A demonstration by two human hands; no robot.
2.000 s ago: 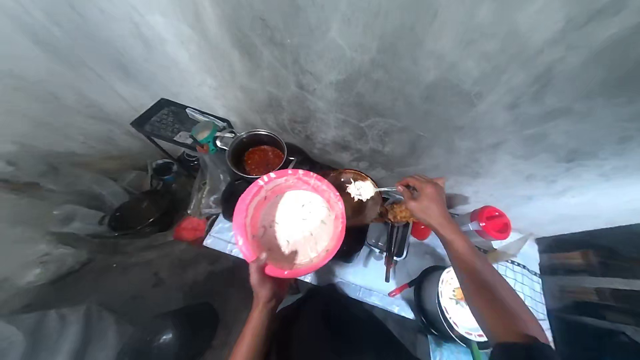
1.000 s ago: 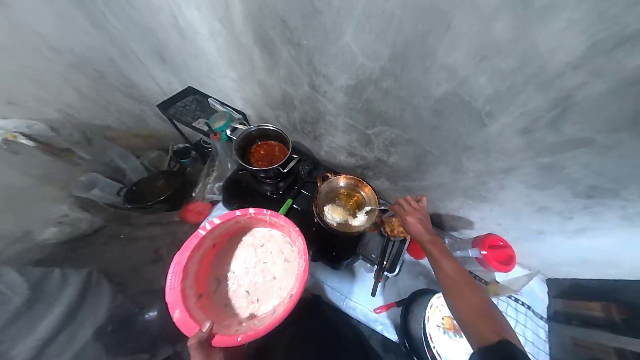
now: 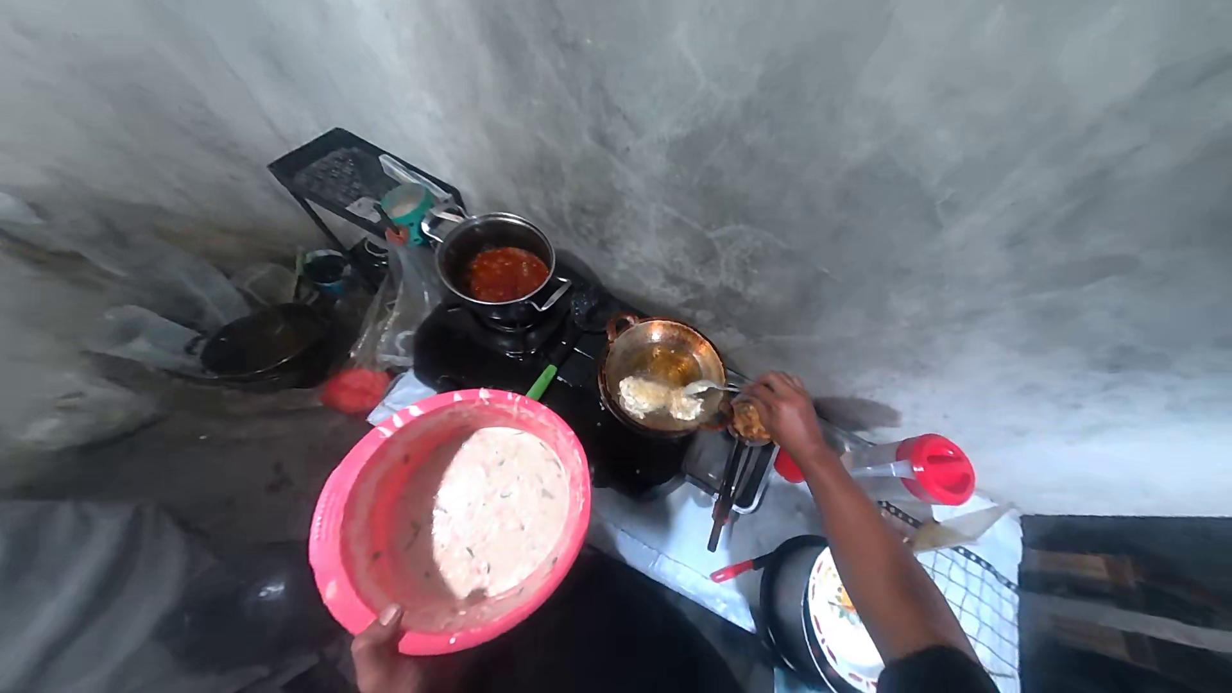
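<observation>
My left hand (image 3: 380,656) grips the near rim of a pink plastic basin (image 3: 332,539), its thumb over the edge. Pale batter with dark flecks (image 3: 500,515) fills the basin's bottom. Over on the right, my right hand (image 3: 784,409) is closed on the handle of a metal spoon (image 3: 707,387), whose bowl is over a small wok (image 3: 712,351). Oil and pale lumps of batter (image 3: 650,396) lie in that wok, on the black stove (image 3: 457,361). Browned fried food (image 3: 751,422) sits just below my right hand.
A steel pot (image 3: 496,223) with red sauce stands on the stove's other burner, against the wall. Tongs (image 3: 725,496) lie across a metal tray. Nearby are a red-lidded plastic jug (image 3: 938,470), a black pan (image 3: 784,597) under a plate, and a dark wok (image 3: 265,342) at left.
The basin was in front of the wok, moved left and down, and is now a little nearer the wok again. More batter lies in the oil than two seconds ago.
</observation>
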